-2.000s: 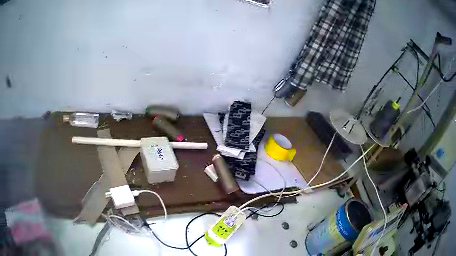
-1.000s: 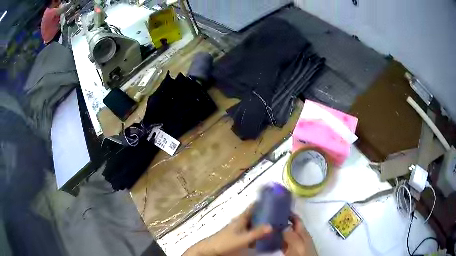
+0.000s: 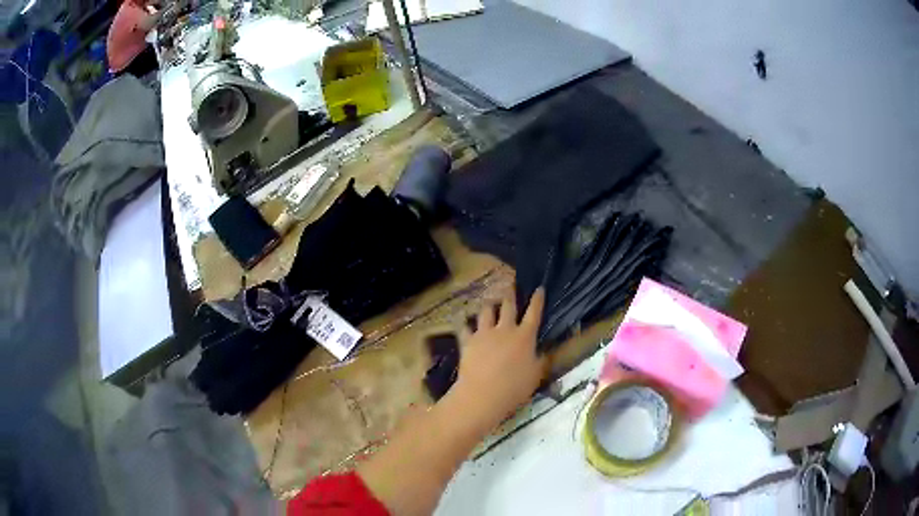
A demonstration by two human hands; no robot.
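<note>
My left hand (image 3: 499,353) reaches in from the bottom with its fingers apart, at the lower edge of a pile of black cloth strips (image 3: 610,267). Its fingertips are at the edge of the cloth; I cannot tell if they touch it. A large dark cloth panel (image 3: 564,151) lies behind the strips. A small dark patch (image 3: 440,365) shows left of the hand; I cannot tell what it is. My right hand is out of the picture.
A black bundle (image 3: 368,247) with a white tag (image 3: 327,328) lies left. A grey thread cone (image 3: 423,176) stands behind it. A tape roll (image 3: 630,428) and pink box (image 3: 675,353) are at right. A sewing machine (image 3: 242,116), yellow bin (image 3: 355,81) and person (image 3: 131,40) are farther back.
Both hands held a dark purple thread cone near the tape roll; that cone is now out of view. My left hand has moved up to the black strips, and my right hand has left the picture.
</note>
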